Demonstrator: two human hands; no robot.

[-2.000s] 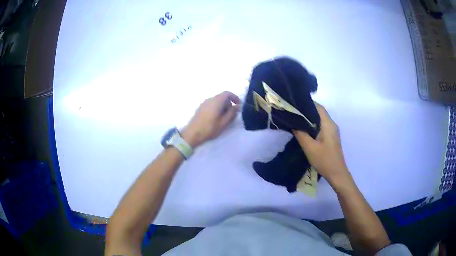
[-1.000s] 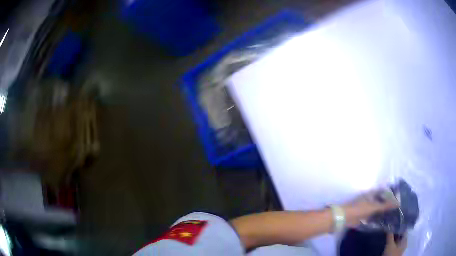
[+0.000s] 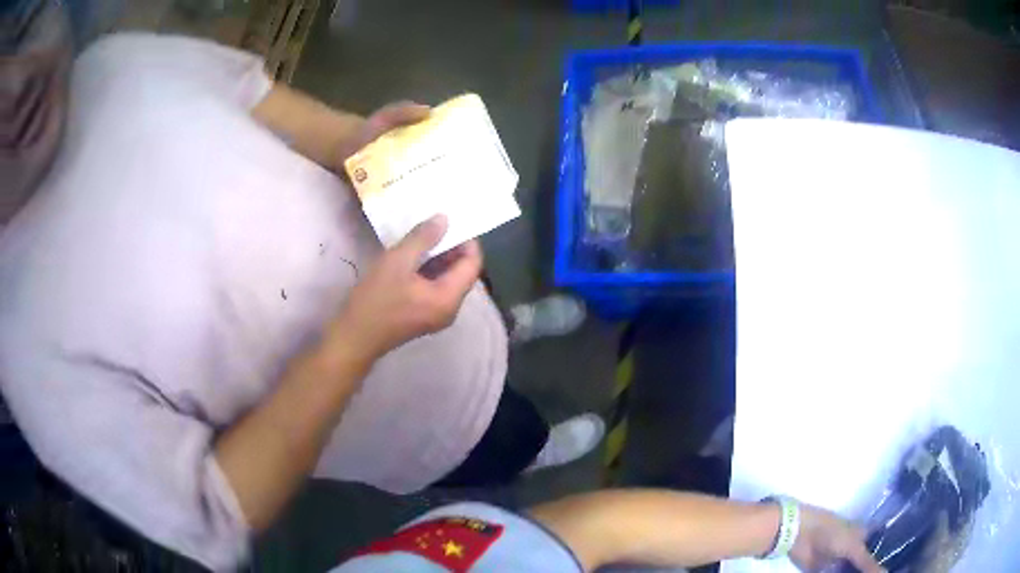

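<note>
A dark garment with shiny clear film over it lies on the white tabletop at the lower right. My left hand reaches in from the bottom with a pale watch band at the wrist. Its fingers are at the left edge of the film; whether they grip it is unclear. A blurred skin-coloured patch shows at the garment's lower right, too indistinct to tell as my right hand. Tags cannot be made out.
A person in a pale shirt stands at the left, holding a yellow-white card stack in both hands. A blue crate holding clear-bagged items stands against the table's far left side. Yellow-black tape marks the floor.
The view has swung left from the table, bringing the other person and the crate into sight. The garment, earlier held up without visible film, now shows shiny film over it.
</note>
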